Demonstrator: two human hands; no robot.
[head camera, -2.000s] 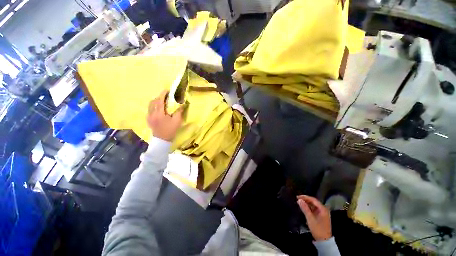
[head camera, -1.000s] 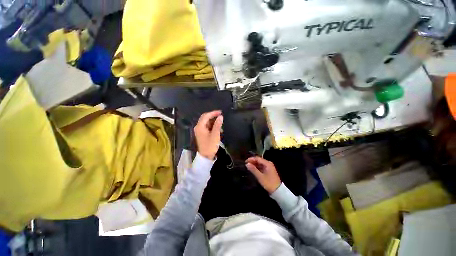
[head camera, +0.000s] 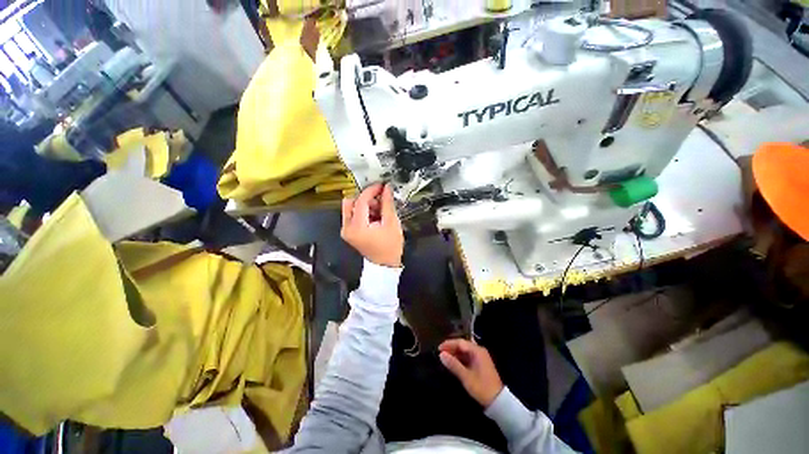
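Observation:
The white sewing machine (head camera: 532, 106) marked "TYPICAL" stands in front of me. My left hand (head camera: 374, 229) is raised at its needle area (head camera: 412, 168), thumb and fingertips pinched together beside the dark metal parts. Whether it holds a thread is too small to tell. My right hand (head camera: 473, 371) is low over my lap, below the table edge, with its fingers curled and fingertips together. I cannot tell if anything is in it. A thin pale strand (head camera: 410, 341) shows between the hands; its ends are unclear.
A large yellow bundle (head camera: 222, 328) lies at left, with another yellow pile (head camera: 288, 133) behind the machine head. The table's ragged yellow edge (head camera: 532, 291) faces me. A green knob (head camera: 633, 191) and orange disc (head camera: 785, 191) are at right. Grey-beige sheets (head camera: 692, 359) lie lower right.
My left hand has let go of the yellow piece at left and moved right, then up to the needle area. My right hand stays low. The view has turned towards the machine.

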